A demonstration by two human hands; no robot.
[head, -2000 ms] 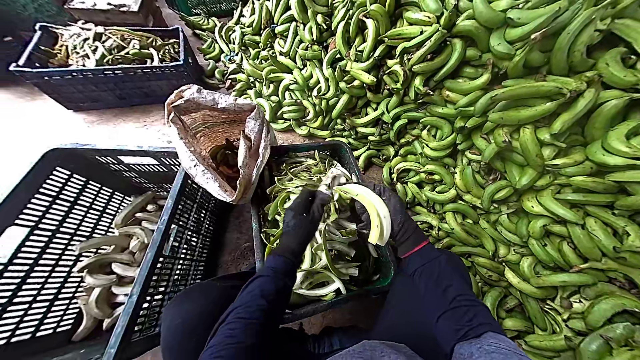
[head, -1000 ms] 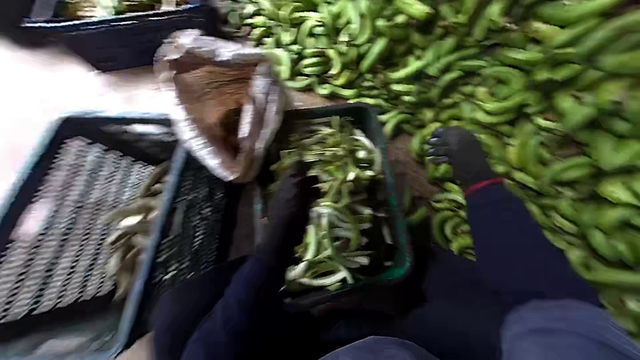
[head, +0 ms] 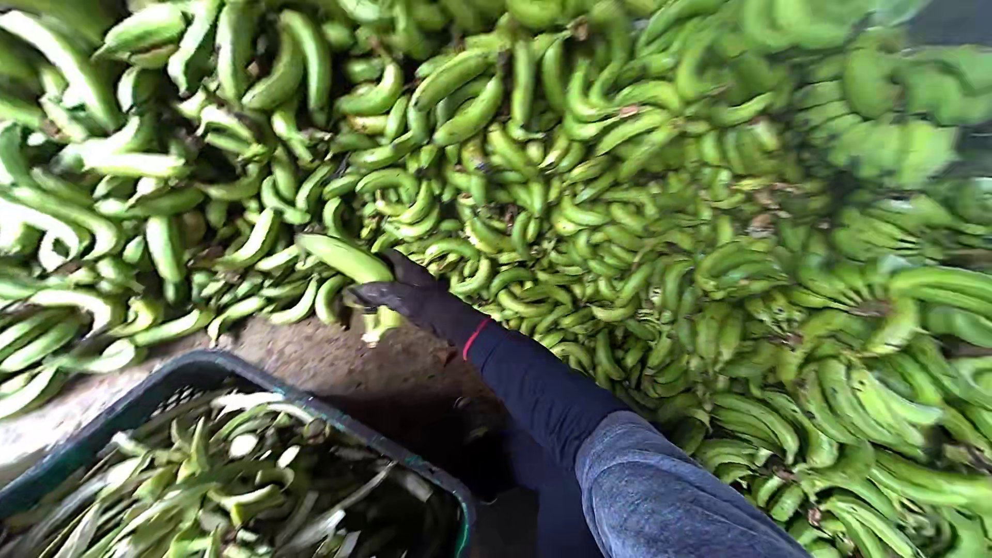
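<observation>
My right hand (head: 415, 294), in a dark glove with a red cuff edge, is closed around a green plantain (head: 345, 257) above the near edge of a large pile of green plantains (head: 542, 225). The fruit's upper part points to the left, and a pale end shows below the fingers. At the lower left, a dark plastic crate (head: 341, 422) holds many green and whitish peels (head: 194, 480). My left hand is out of the frame.
Bare brown floor (head: 310, 356) lies between the crate and the pile. Larger plantain bunches (head: 860, 310) lie at the right, partly blurred. My dark-clothed leg is beside the crate's right corner.
The partly peeled fruit held two seconds ago is gone from view. My right hand, over the pile one second ago, now grips a green plantain. The view has swung right.
</observation>
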